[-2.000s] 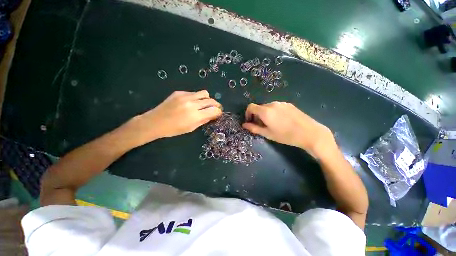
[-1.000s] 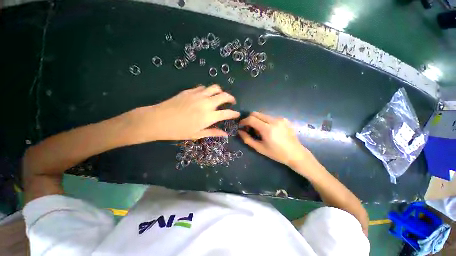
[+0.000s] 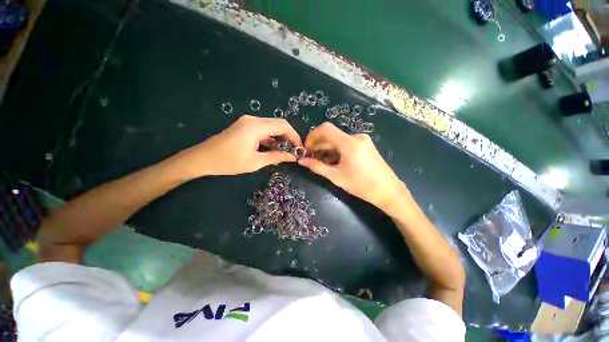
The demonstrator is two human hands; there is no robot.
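Observation:
A heap of small silvery to purplish-brown rings (image 3: 282, 208) lies on the dark green bench top (image 3: 167, 87), just below my hands. More loose rings (image 3: 308, 99) are scattered above my hands, near the metal rail. My left hand (image 3: 257, 147) and my right hand (image 3: 344, 157) meet fingertip to fingertip above the heap. Small rings (image 3: 300, 152) show between the fingertips. More rings show in the curl of my left fingers. The inside of my right hand is shadowed and blurred, so how many rings it holds cannot be told.
A chipped pale metal rail (image 3: 347, 73) divides the bench from the green conveyor (image 3: 400, 40). A black cylinder (image 3: 533, 61) and a wired unit (image 3: 482, 11) with a pale lead are on the belt. A clear plastic bag (image 3: 501, 247) and a blue-and-white box (image 3: 567, 267) are at the right.
My hands have left the heap and come together above it, with rings now showing between the fingertips. The camera view has shifted, bringing more of the belt into sight.

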